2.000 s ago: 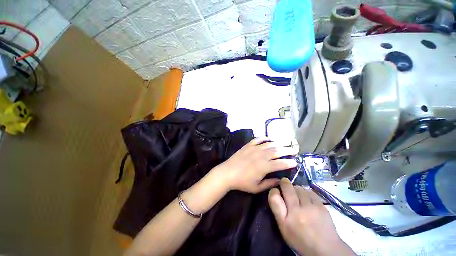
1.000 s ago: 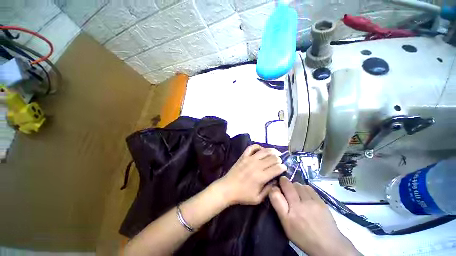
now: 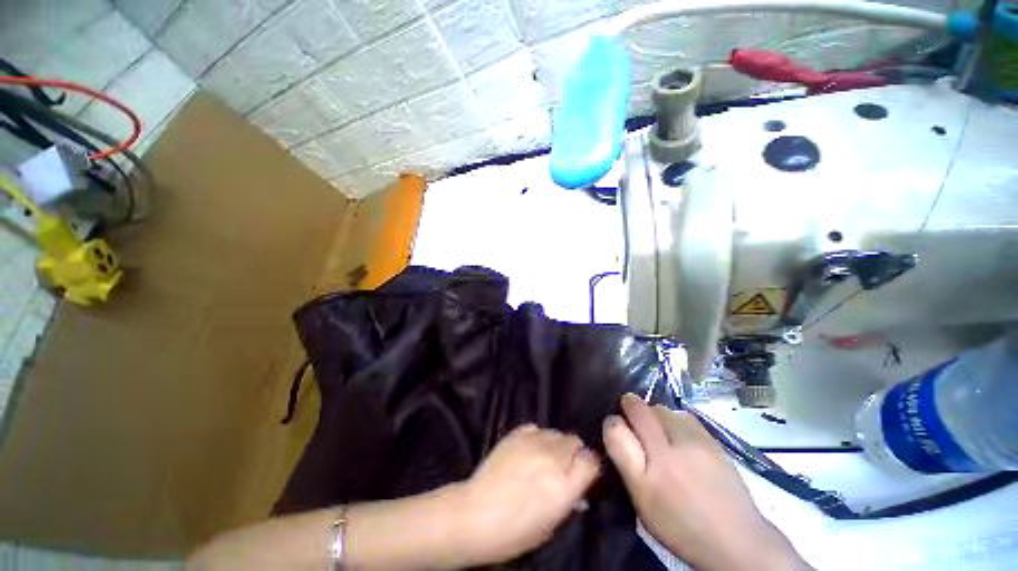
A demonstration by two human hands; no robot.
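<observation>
The dark brown-maroon garment [image 3: 391,379] lies gathered left of the needle area [image 3: 683,368], with its edge reaching up to the bright metal there. My left hand [image 3: 530,485] is curled on the garment with fingers bent, pinching the cloth. My right hand [image 3: 681,474] holds the garment close below the needle area, thumb and index finger on the cloth. The black binding strip [image 3: 770,466] runs from the lower right to the needle area. The needle itself is not clear.
The cream-white machine head [image 3: 826,201] stands at right, with a blue lamp [image 3: 592,112] at its left. A water bottle [image 3: 949,413] lies on the bed. A red-handled tool [image 3: 804,73] is behind the head. A cardboard guard [image 3: 212,335] and yellow plug [image 3: 80,262] are at left.
My left hand has moved down and left, away from the needle area, uncovering the cloth there. My right hand stays near the same place. The view has shifted, showing more of the lamp's gooseneck.
</observation>
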